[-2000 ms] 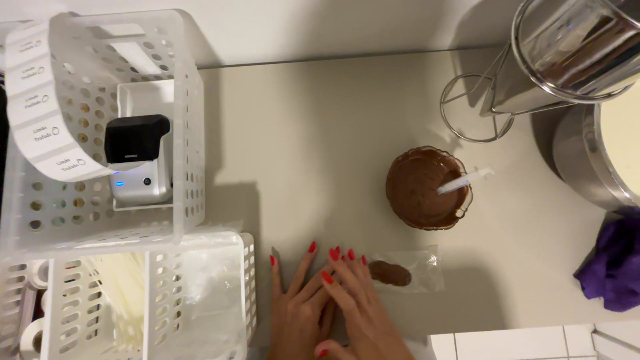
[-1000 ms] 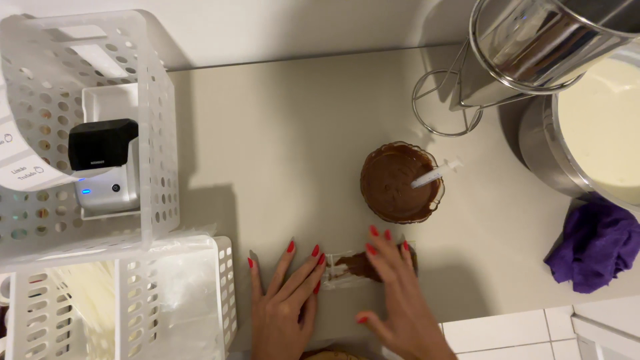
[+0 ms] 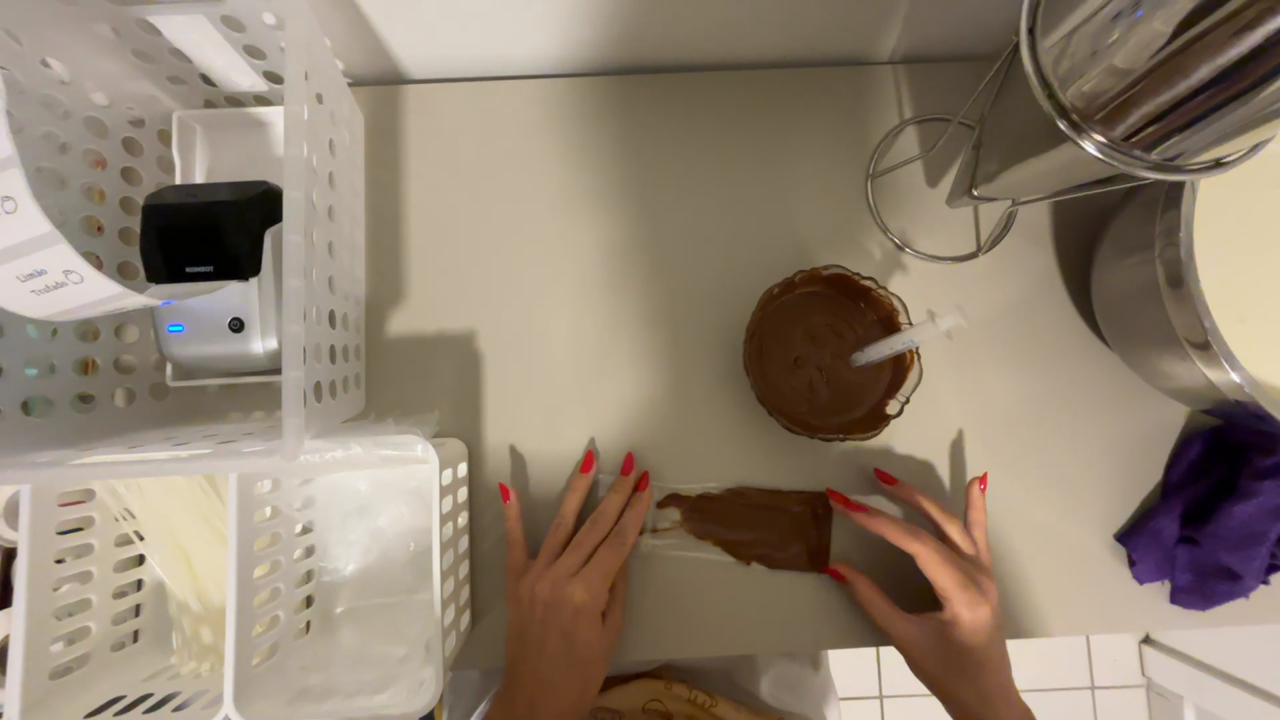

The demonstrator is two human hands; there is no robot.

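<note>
A clear plastic bag (image 3: 750, 527) lies flat on the counter with brown chocolate spread inside, mostly toward its right end. My left hand (image 3: 570, 580) lies palm down, its fingertips on the left end of the bag. At the right end, my right hand (image 3: 935, 570) has thumb and index finger at the two corners, the other fingers raised; whether they pinch the film cannot be told. Above the bag stands a glass bowl (image 3: 832, 353) of melted chocolate with a plastic syringe (image 3: 905, 338) resting in it.
Perforated plastic baskets (image 3: 335, 250) line the left side, one holding a label printer (image 3: 215, 320). White baskets (image 3: 455, 550) hold sticks and clear bags. At right are a metal funnel on a wire stand (image 3: 940, 190), a steel pot (image 3: 1150, 290) and a purple cloth (image 3: 1215, 515).
The chocolate has spread from a small oval into a wide patch in the bag. My hands, together two seconds ago, are now apart at the bag's two ends.
</note>
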